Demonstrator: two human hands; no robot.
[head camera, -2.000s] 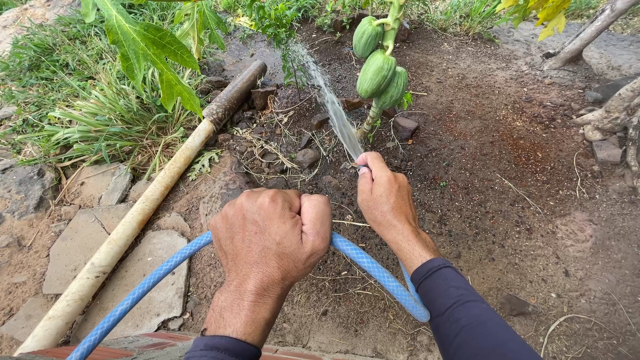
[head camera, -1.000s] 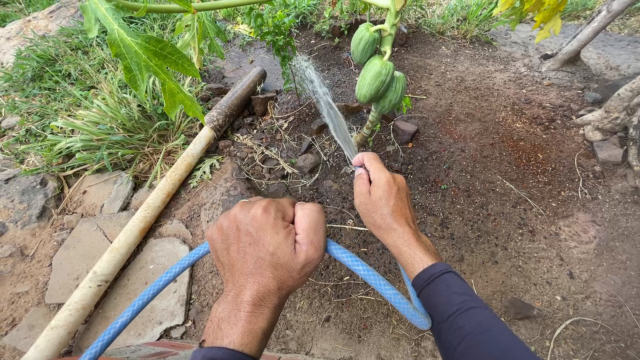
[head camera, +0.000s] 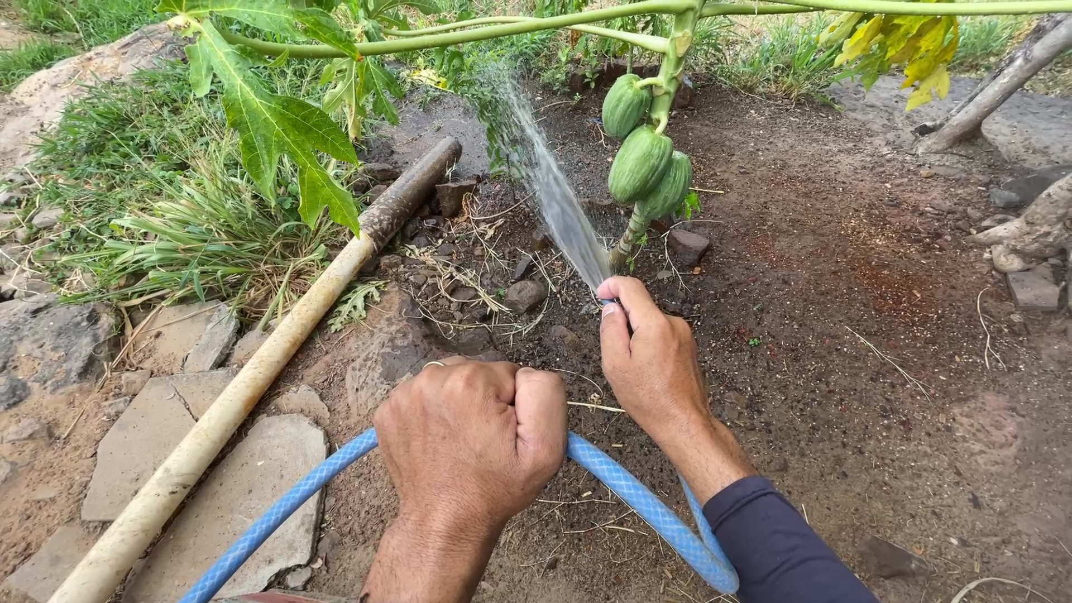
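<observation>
My left hand (head camera: 473, 435) is wrapped in a fist around a blue braided garden hose (head camera: 645, 502), which curves out on both sides of it. Farther forward, my right hand (head camera: 657, 360) grips the hose's end, with the thumb and a finger at its mouth. Water (head camera: 557, 197) sprays from there, fanning up and leftward toward a leafy green plant (head camera: 498, 117). Just beyond my right hand, ribbed green papaya fruits (head camera: 641, 163) hang on a papaya stem (head camera: 670, 71). The hose's loop bends back beneath my right forearm.
A long, dirty pale pipe (head camera: 276, 352) lies diagonally at the left, beside flat stone slabs (head camera: 243, 494) and tufts of grass (head camera: 201, 226). A large papaya leaf (head camera: 276, 126) overhangs it. Loose stones (head camera: 526, 295) dot the soil. Tree trunks (head camera: 1005, 84) stand at the right.
Both hands keep their hold on the hose and stay nearly in place. The water still runs toward the same leafy plant. The view has shifted slightly.
</observation>
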